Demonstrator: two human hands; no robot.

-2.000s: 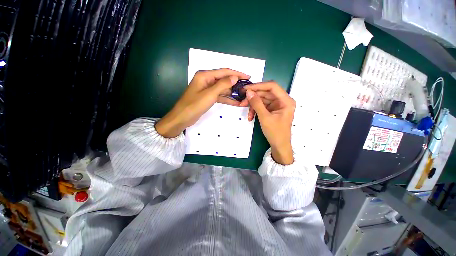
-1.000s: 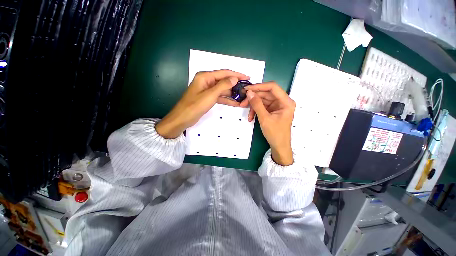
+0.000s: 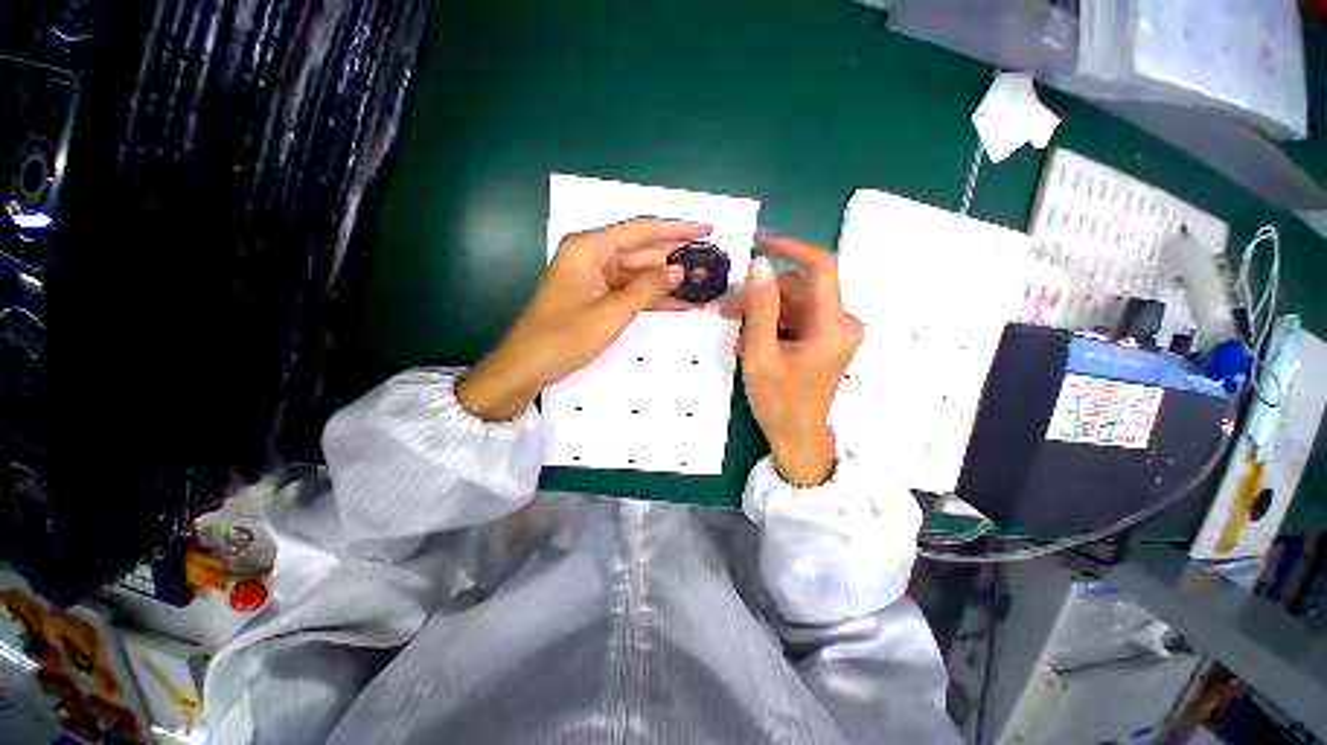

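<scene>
My left hand [image 3: 600, 299] holds a round black housing [image 3: 700, 272] between thumb and fingers, its ring face turned up toward the camera. My right hand [image 3: 793, 328] is just to the right of the housing, apart from it, thumb and fingertips near each other and slightly blurred. I cannot tell whether a tiny piece is between them. Below both hands lies a white liner sheet [image 3: 611, 441] with spaced rows of small black dots. My hands cover part of its middle.
A tall stack of black trays [image 3: 218, 218] stands at the left. To the right lie a second white sheet [image 3: 902, 291], a dark box with blue top [image 3: 1019, 422] and hose, a white card [image 3: 1113, 204] with marks, and a white wipe [image 3: 1010, 117] on a stick.
My right hand has come off the housing and moved a little right. The housing stays in my left hand and now shows more of its face. The whole view has shifted slightly.
</scene>
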